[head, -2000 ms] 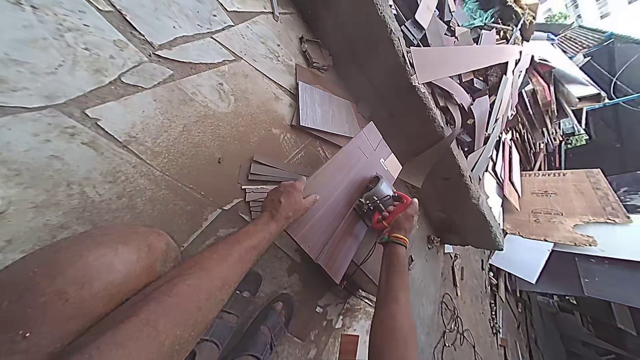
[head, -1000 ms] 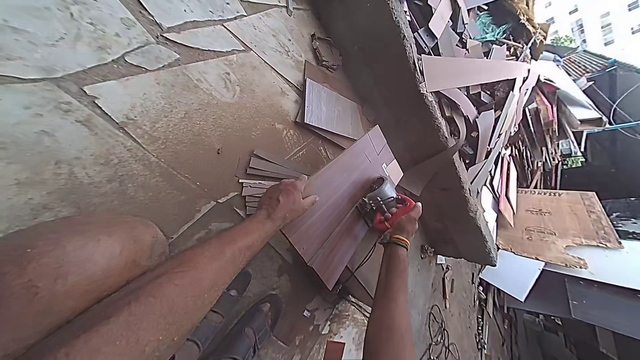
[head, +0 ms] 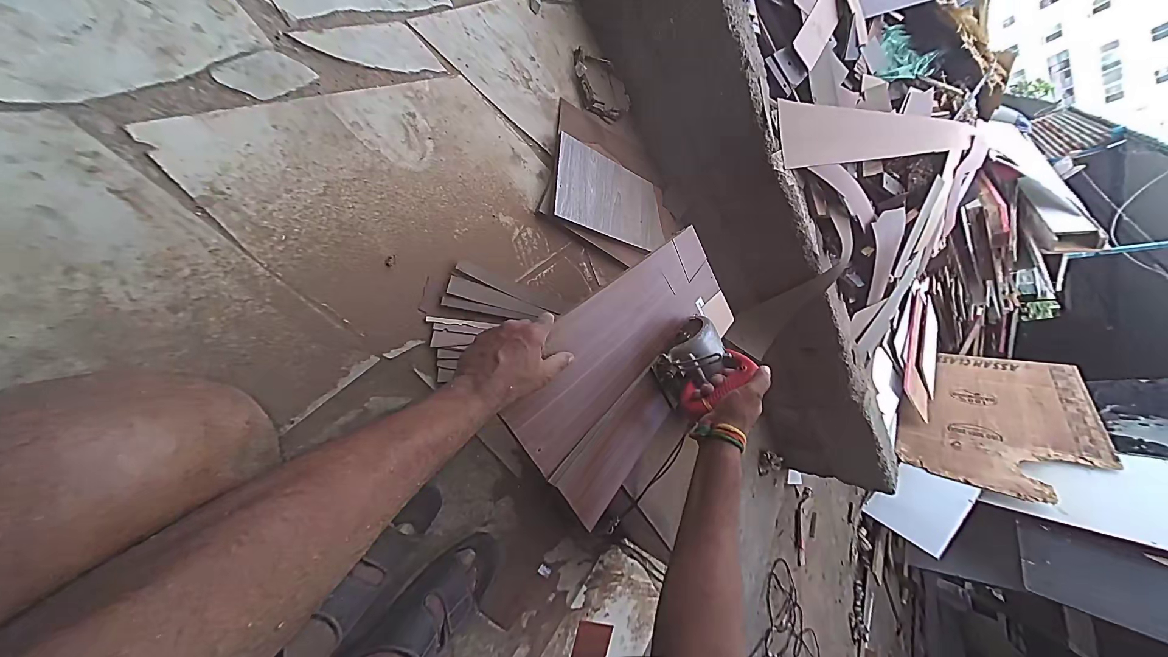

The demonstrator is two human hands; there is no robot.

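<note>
My right hand (head: 737,394) grips the red handle of a corded power saw (head: 698,351), whose grey motor body rests on a reddish-brown laminate board (head: 607,342). A long cut line runs down the board from the saw toward the lower left end, and short lines cross its upper end. Pressed on the board's left edge, my left hand (head: 513,362) has its thumb on the surface and its fingers curled near the rim. Thin cut strips (head: 497,294) lie fanned beside that hand. The saw's blade is hidden.
Grey laminate pieces (head: 602,192) lie on the stone paving beyond the board. A low concrete wall (head: 776,237) runs close along the right, with a heap of laminate offcuts (head: 876,155) behind it. A loose cable (head: 785,607) lies at lower right; my sandals (head: 429,593) are below.
The view has shifted slightly. Both hands keep their places at the board, and the saw shows no plain movement along it.
</note>
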